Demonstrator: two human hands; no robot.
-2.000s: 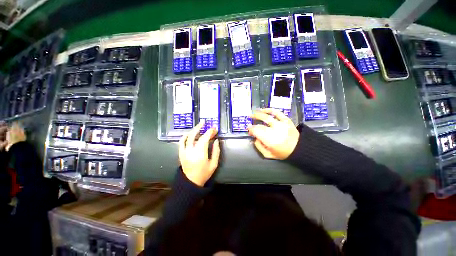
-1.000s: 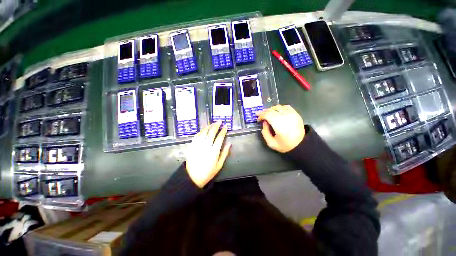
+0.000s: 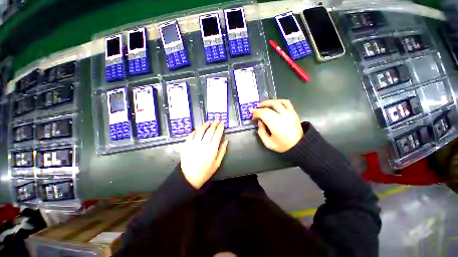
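Observation:
A clear plastic tray (image 3: pixel 165 141) holds blue keypad phones in two rows. My left hand (image 3: pixel 202 153) has its fingertips on the keys of the fourth near-row phone (image 3: pixel 217 95). My right hand (image 3: pixel 280 125) has its fingertips at the keypad of the near-row phone at the right end (image 3: pixel 247 86). Both phones lie in their pockets with white lit screens. The third near-row phone (image 3: pixel 179 102) also shows a white screen. Most far-row screens are black. Neither hand encloses a phone; my fingers hide some keys.
Right of the tray lie a red pen (image 3: pixel 290 61), a single keypad phone (image 3: pixel 293 35) and a smartphone (image 3: pixel 323 33). Trays of dark phones stand at the left (image 3: pixel 76 135) and right (image 3: pixel 371 95). A cardboard box (image 3: pixel 85 221) is below the bench at left.
The view has shifted, so the tray sits further left. My hands have moved from nearer the middle phones to the two right near-row phones. Their screens have turned from dark to white.

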